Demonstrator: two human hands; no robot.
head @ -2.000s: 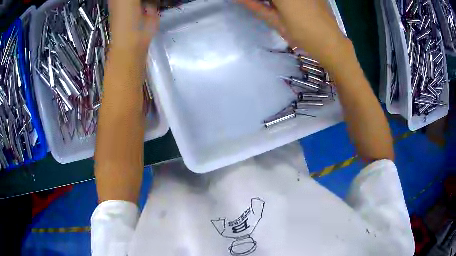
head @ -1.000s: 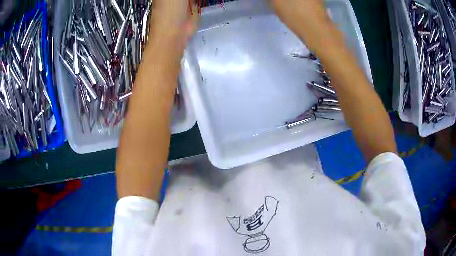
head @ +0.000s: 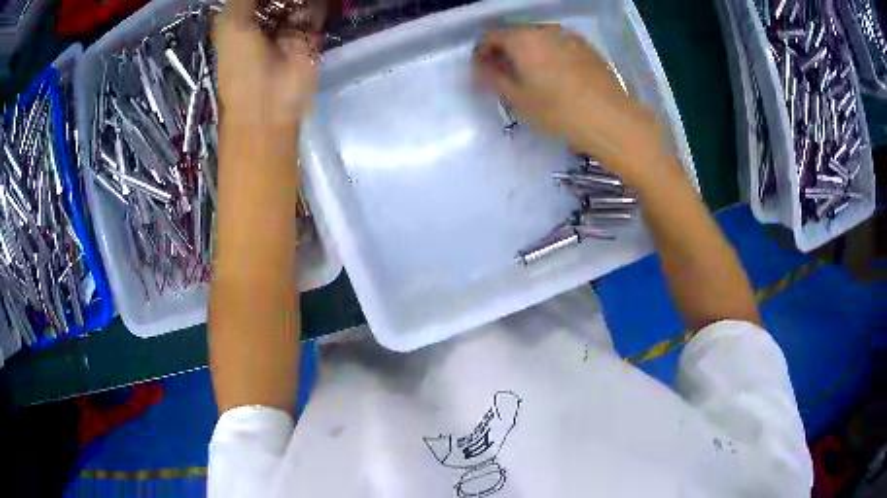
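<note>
My left hand (head: pixel 265 73) is blurred at the top, beside the left rim of the white parts tray (head: pixel 397 329); wired pieces show at its fingers, but its hold is unclear. My right hand (head: pixel 530 78) is over the upper part of this tray, fingers bent, with a wired metal cylinder (head: pixel 508 115) hanging below them. More wired metal cylinders (head: pixel 605 202) lie in the tray's right part, partly under my right forearm. A dark fixture at the top edge is mostly hidden.
A full white tray (head: pixel 156 316) of cylinders stands left, partly behind my left forearm. Beyond it is a blue-rimmed tray (head: pixel 95 282), also full. A narrow side tray (head: pixel 812 233) of short silver pieces stands right. The green bench edge (head: pixel 117 374) runs below the trays.
My right hand has come back into view over the white tray, with a cylinder at its fingers. My left hand now shows more fully near the top. The whole view has shifted slightly.
</note>
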